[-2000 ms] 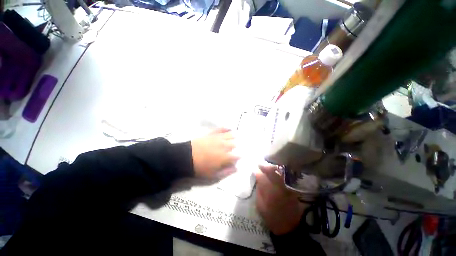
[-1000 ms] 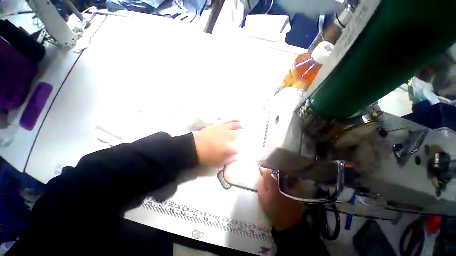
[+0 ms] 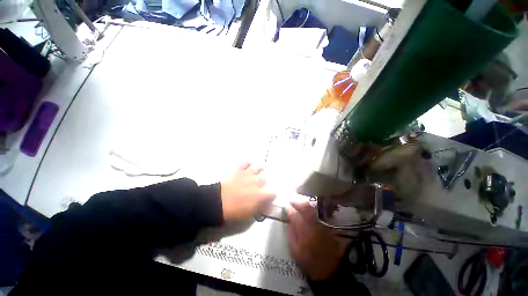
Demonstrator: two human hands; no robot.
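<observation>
A small pale fabric piece with a dark edge (image 3: 272,215) lies on the white table under the machine head, mostly lost in lamp glare. My left hand (image 3: 246,191) lies flat on it from the left, fingers towards the needle area. My right hand (image 3: 312,240) rests at its right edge, fingertips by the wire guard (image 3: 347,225), partly under the machine head. The sewing machine (image 3: 324,144) stands right of my hands; its needle and presser foot are hidden by glare. Another pale piece (image 3: 145,169) lies on the table left of my left hand.
Black-handled scissors (image 3: 368,254), a blue stick (image 3: 399,243), a smartphone (image 3: 427,277) and red-handled scissors (image 3: 475,273) lie lower right. A green cylinder (image 3: 428,75) is above the machine, an orange bottle (image 3: 341,87) behind it. A purple case (image 3: 39,128) is at left; blue cloth (image 3: 191,14) is behind.
The dark-edged piece has shifted and turned between my hands, with less of it showing than a second ago. Both hands stay beside the needle area. The camera view has shifted slightly.
</observation>
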